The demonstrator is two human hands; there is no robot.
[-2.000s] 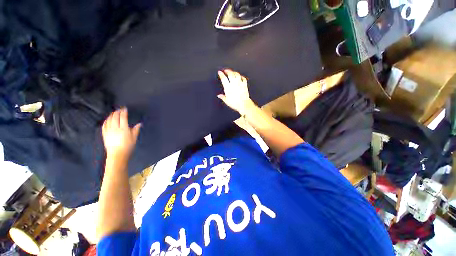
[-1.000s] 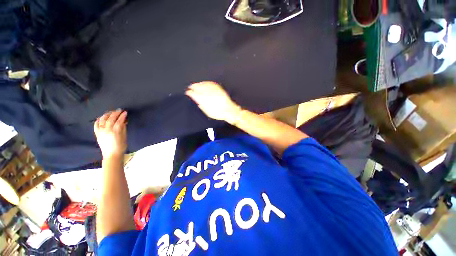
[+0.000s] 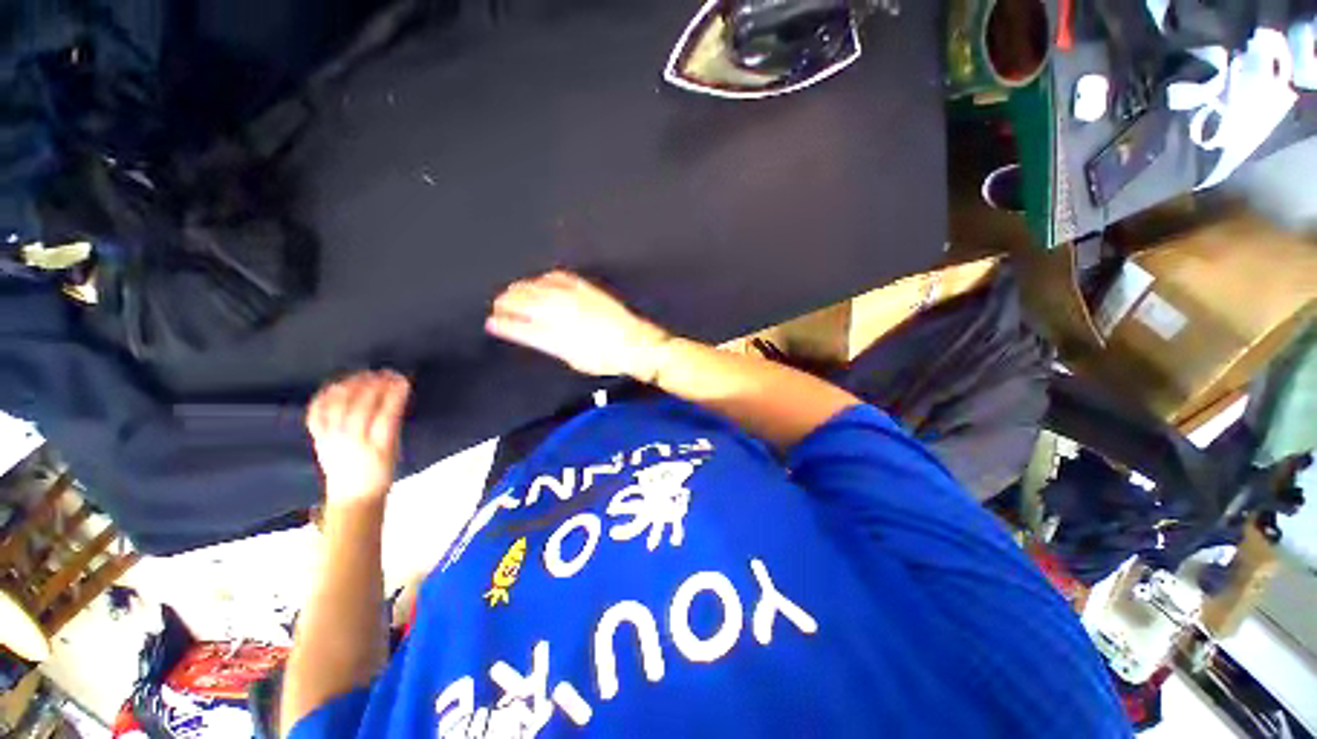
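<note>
Dark navy cloth (image 3: 455, 378) lies along the near edge of the black pressing table (image 3: 607, 188). My left hand (image 3: 358, 430) is at the cloth's near left edge, blurred, fingertips bent; whether they pinch the fabric cannot be told. My right hand (image 3: 571, 325) lies palm down on the cloth, further right and higher, fingers pointing left; its thumb is hidden. A steam iron (image 3: 766, 44) with a pale outlined soleplate edge stands at the far side, touched by neither hand and cut by the top edge.
A crumpled dark garment heap (image 3: 217, 260) lies at left. At right are a green-edged side table (image 3: 1033, 159), a round open tin (image 3: 1015, 41), a phone-like dark rectangle (image 3: 1127, 156) and a cardboard box (image 3: 1213, 303). Dark cloth (image 3: 953, 383) hangs beside the table's near right edge.
My right hand has moved left and nearer to my body, closer to my left hand. My left hand has come nearer to my body along the cloth. The view has shifted too.
</note>
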